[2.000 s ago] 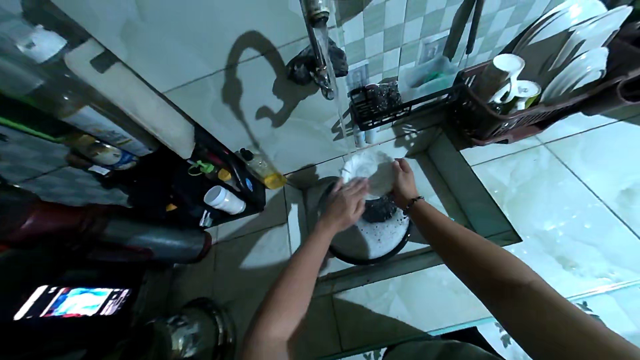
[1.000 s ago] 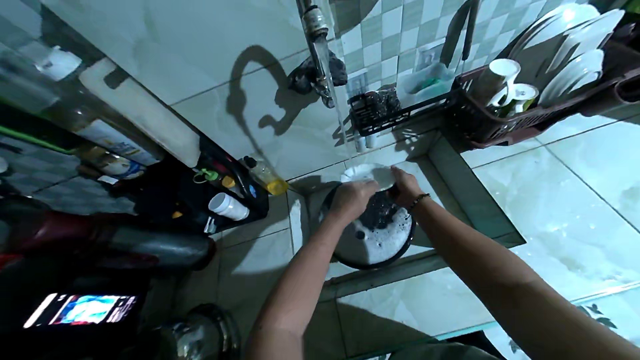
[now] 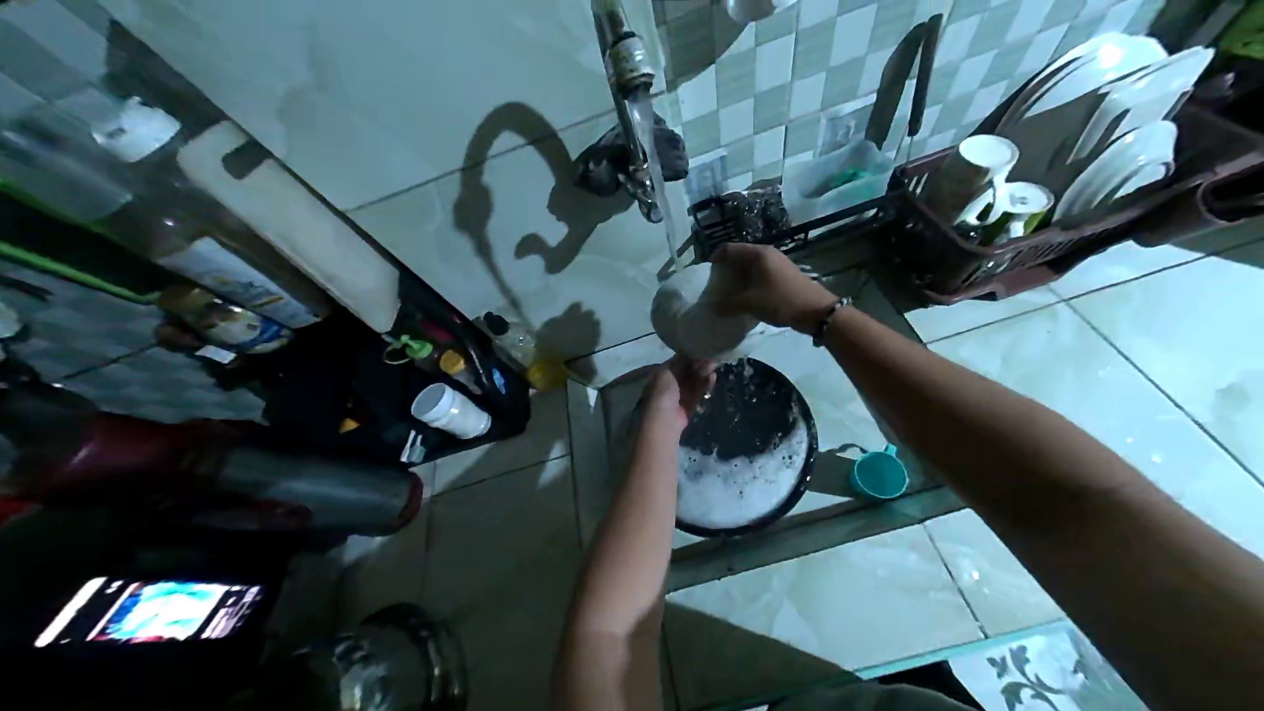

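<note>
Under the running faucet [image 3: 637, 128] a pale, rounded dish [image 3: 696, 311], perhaps a bowl, is tilted in the water. My right hand [image 3: 765, 286] grips its upper right side. My left hand [image 3: 681, 385] is at its lower edge, partly hidden, so its fingers' hold is hard to see. Just below, a round black basin [image 3: 741, 449] in the sink holds dark water and white suds. A teal cup [image 3: 879, 474] lies in the sink to the right of the basin.
A brown plastic rack [image 3: 948, 257] with plates and cups stands at the right, beside a small black basket [image 3: 736, 217]. Bottles, a white container [image 3: 451, 411] and a cutting board [image 3: 286, 222] crowd the left shelf. A lit phone [image 3: 148, 610] is at lower left.
Both hands have come up from the basin toward the faucet stream with the pale dish. More of the basin and the teal cup now show.
</note>
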